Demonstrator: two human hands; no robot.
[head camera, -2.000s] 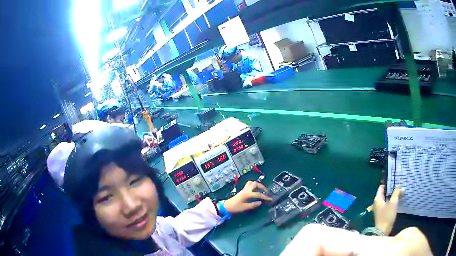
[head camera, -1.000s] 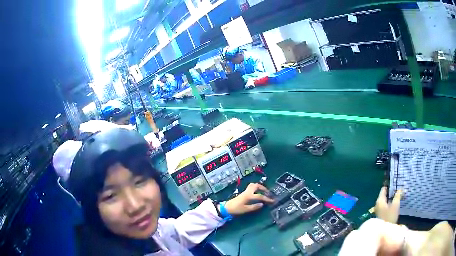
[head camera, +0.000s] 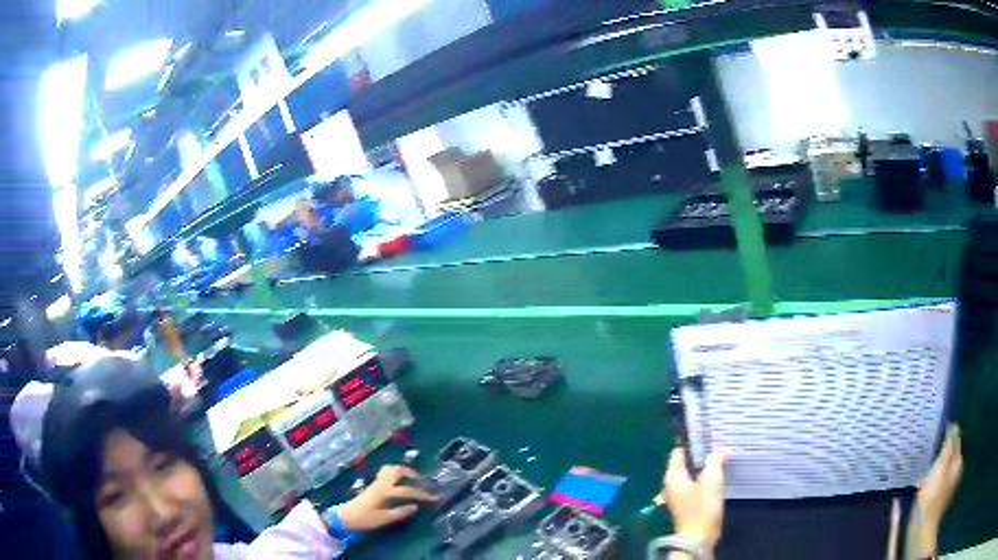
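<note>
My left hand (head camera: 695, 503), with a band at the wrist, holds the left edge of a clipboard (head camera: 782, 527). My right hand (head camera: 938, 487) holds its lower right edge. A white printed record form (head camera: 815, 416) lies on the board, its text blurred. A dark clip (head camera: 692, 405) shows at the left edge. To the left, several grey-black electronic units (head camera: 498, 498) lie in a diagonal row on the green bench. The nearest unit is cut off by the bottom edge. A blue and pink card (head camera: 588, 489) lies beside them.
A neighbouring person (head camera: 137, 481) is at lower left, one hand (head camera: 385, 501) at the units. Power supplies (head camera: 312, 427) with red digits stand behind that hand. A loose dark assembly (head camera: 525, 375) lies mid-bench. A green upright (head camera: 744, 241) and black tray (head camera: 700, 219) are behind the clipboard.
The view has turned right, so the scene has shifted left. The large pale hand close to the camera has left the bottom foreground; my right hand now shows at the clipboard's right edge.
</note>
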